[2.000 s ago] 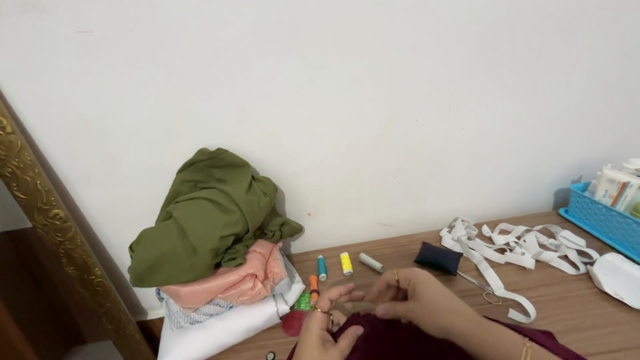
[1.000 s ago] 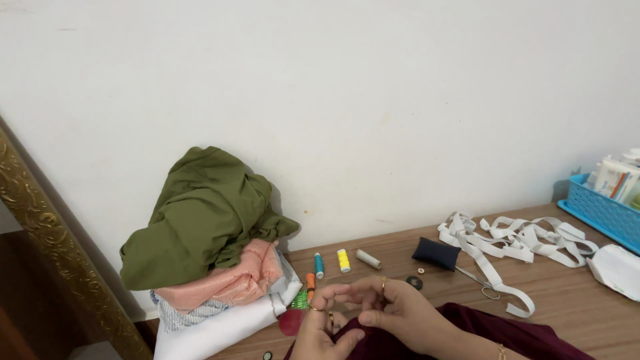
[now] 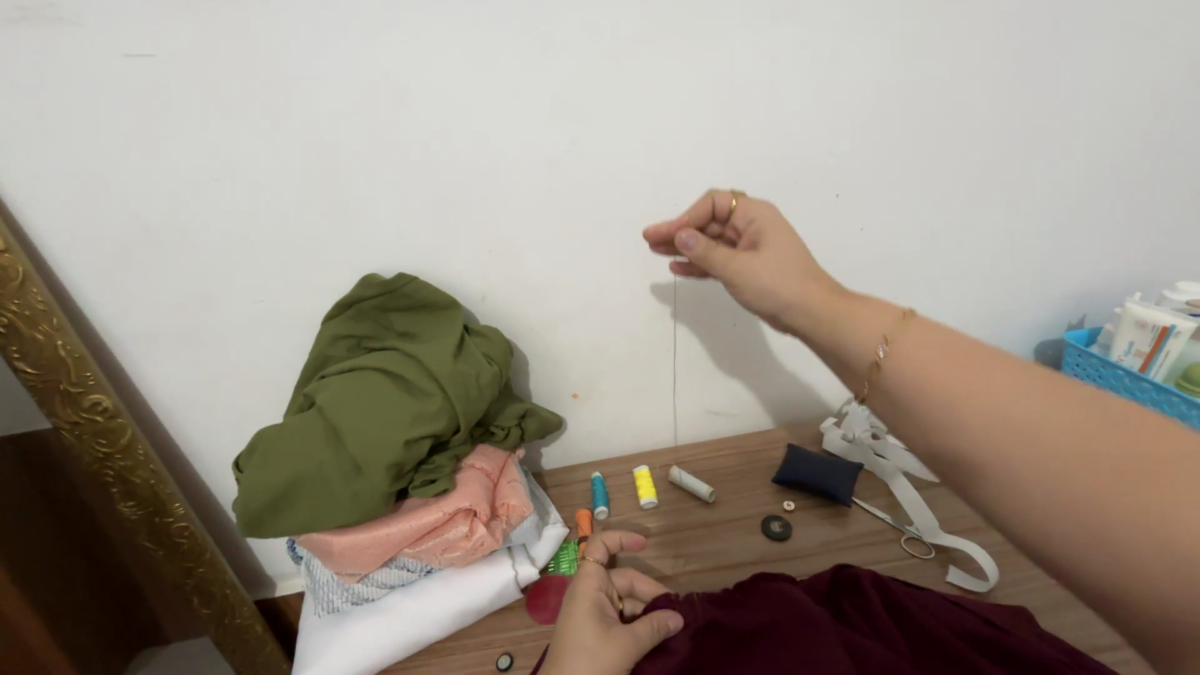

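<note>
Raised in front of the wall, my right hand (image 3: 731, 246) pinches a thin dark thread (image 3: 674, 366) that hangs straight down from its fingertips; whether a needle is there cannot be seen. Low in the view, my left hand (image 3: 609, 609) holds the edge of a maroon cloth (image 3: 844, 623) between thumb and fingers. Behind the left hand lie a teal thread spool (image 3: 600, 495), a yellow one (image 3: 645, 487) and a pale grey one (image 3: 692, 484). A large dark button (image 3: 776, 527) and a small light button (image 3: 788, 505) rest on the wooden table, near a dark blue pincushion (image 3: 817, 474).
Folded fabrics, with an olive green cloth (image 3: 375, 412) on top, are piled at the left beside a gilded frame (image 3: 103, 422). Scissors (image 3: 905, 537) and white elastic tape (image 3: 937, 534) lie right of the pincushion. A blue basket (image 3: 1116, 375) of tubes stands at the far right.
My right hand has risen from beside my left hand to high in front of the wall, drawing the thread up. My left hand stays low at the maroon cloth.
</note>
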